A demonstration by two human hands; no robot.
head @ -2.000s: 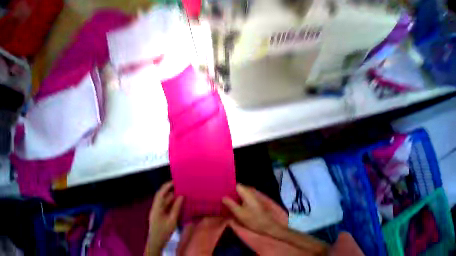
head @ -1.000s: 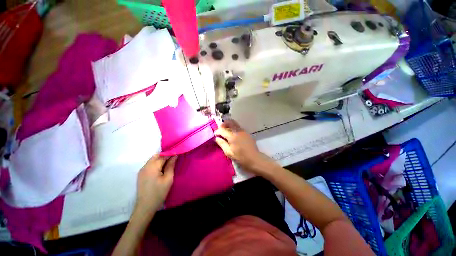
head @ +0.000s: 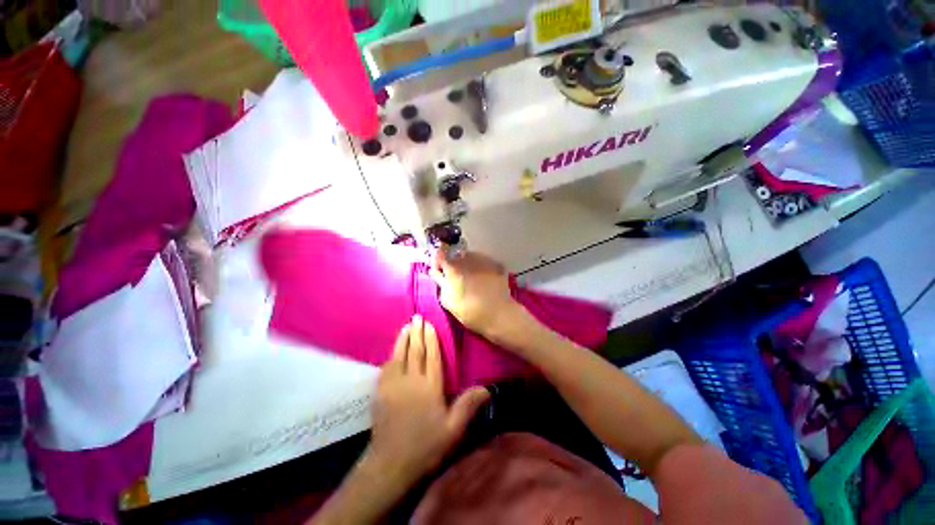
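A magenta fabric panel [head: 338,297] lies across the front of the machine table, its seam strip running towards the presser foot [head: 447,238] of the white HIKARI sewing machine [head: 615,179]. My left hand [head: 415,405] lies on the panel in front of the needle, fingers extended and pressing the fabric flat. My right hand [head: 474,295] is close beside the presser foot, with its fingertips on the fabric at the seam. Part of the panel spreads to the right under my right forearm. The needle tip is hidden by glare and the fingers.
Stacks of white panels [head: 118,354] and magenta fabric [head: 138,185] lie at left. A pink holder [head: 323,62] stands above the needle end. Dark-blue-handled nippers [head: 661,228] lie under the machine arm. A blue basket [head: 871,338] with pieces stands at lower right, a red basket [head: 36,123] at upper left.
The panel has turned and now spreads left and right of the needle. My left hand has moved right and forward onto it. My right hand stays by the presser foot.
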